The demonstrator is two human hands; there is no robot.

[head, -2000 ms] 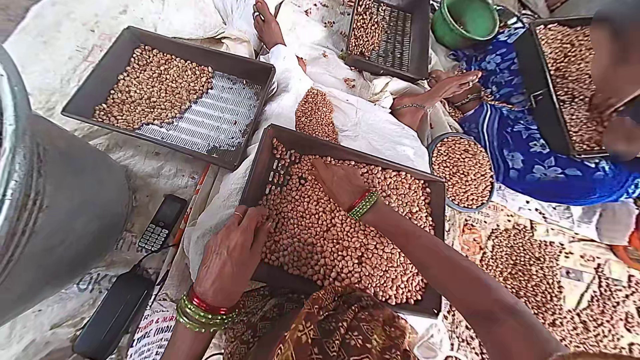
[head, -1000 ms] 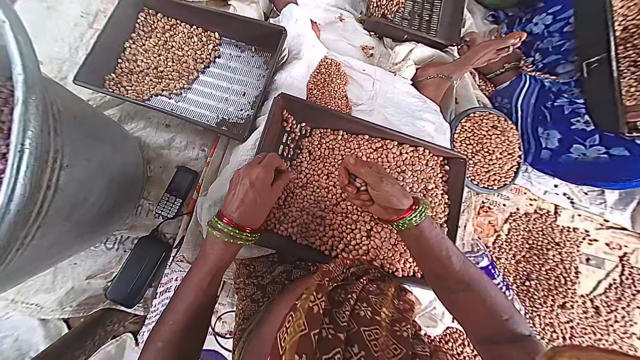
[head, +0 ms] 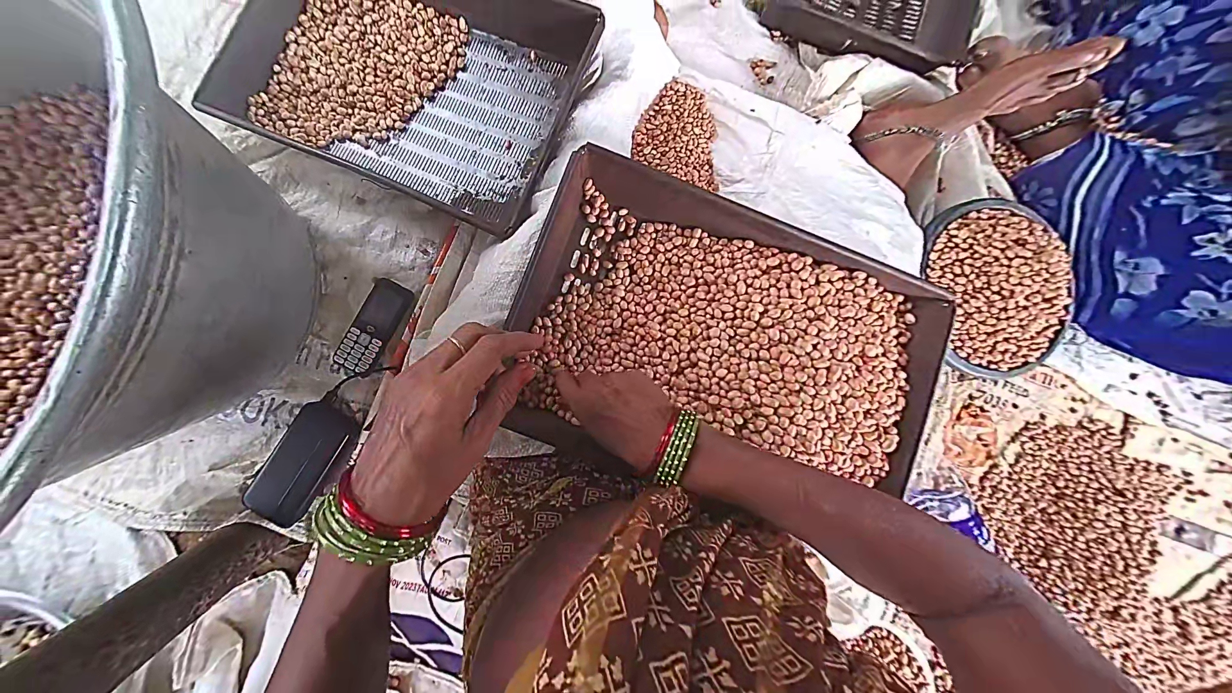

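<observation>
A dark rectangular slotted sieve tray (head: 929,385) lies in front of me, largely covered with reddish-brown peanut kernels (head: 760,327). At its left wall is my left hand (head: 443,414), wearing red and green bangles; thumb and forefinger come near each other over the rim, and whether they pinch a kernel cannot be told. Reaching into the tray's near left corner, my right hand (head: 616,409) has its fingertips down at the kernels, fingers curled, their contents hidden. Slots show through at the tray's far left corner.
A large metal tub (head: 221,260) of kernels stands left, beside a keypad phone (head: 371,327) and a black case (head: 303,462). A second sieve tray (head: 563,115) lies at upper left. Right are a round bowl (head: 1001,289) of kernels, another person's feet (head: 972,106), and kernels spread on sacking (head: 1078,520).
My right hand has moved from over the middle of the kernels to the tray's near left corner, close to my left hand. The view has shifted somewhat.
</observation>
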